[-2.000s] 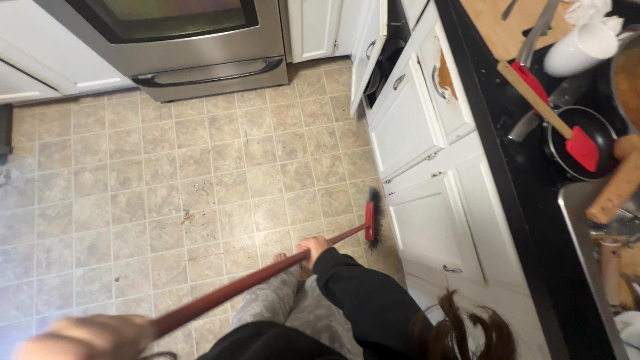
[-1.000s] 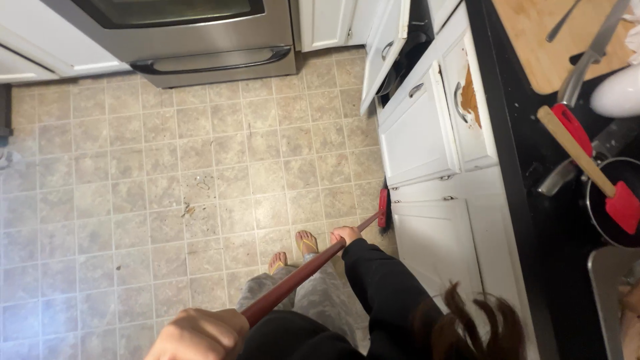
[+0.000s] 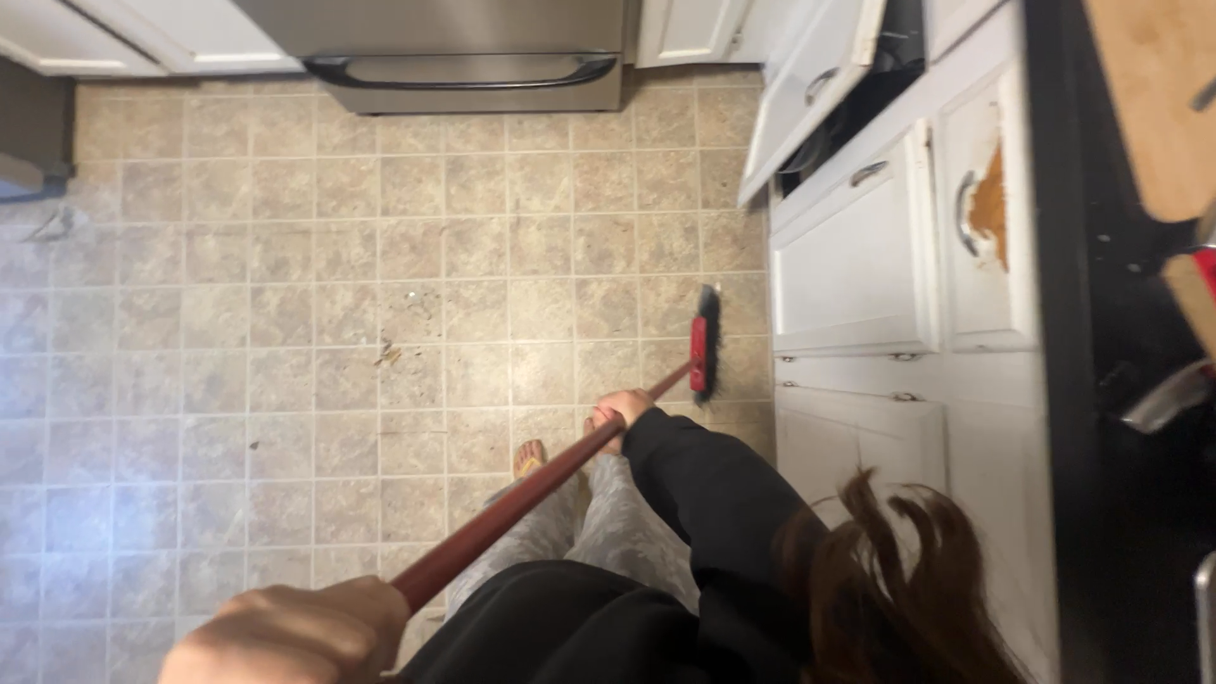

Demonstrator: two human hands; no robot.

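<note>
A broom's dark red handle (image 3: 513, 508) runs diagonally from the lower left up to its red and black bristled head (image 3: 701, 347), which rests on the tile floor near the right cabinets. My left hand (image 3: 290, 632), at the bottom left and close to the camera, is closed around the handle's upper end. Lower down the handle, my right hand (image 3: 622, 408) grips it, with a black sleeve behind. Small debris (image 3: 388, 353) lies on the floor left of the broom head, with fine bits (image 3: 415, 302) just above it.
A stainless oven drawer (image 3: 475, 85) stands at the top. A white cabinet door (image 3: 817, 90) hangs open at the upper right. The black countertop (image 3: 1073, 380) holds a wooden cutting board (image 3: 1154, 104) and utensils. My sandalled feet (image 3: 529, 458) are below the debris, to its right.
The broom head has moved left, away from the foot of the right cabinets, and my right hand has gone with the handle. Both hands still hold it. The view has shifted.
</note>
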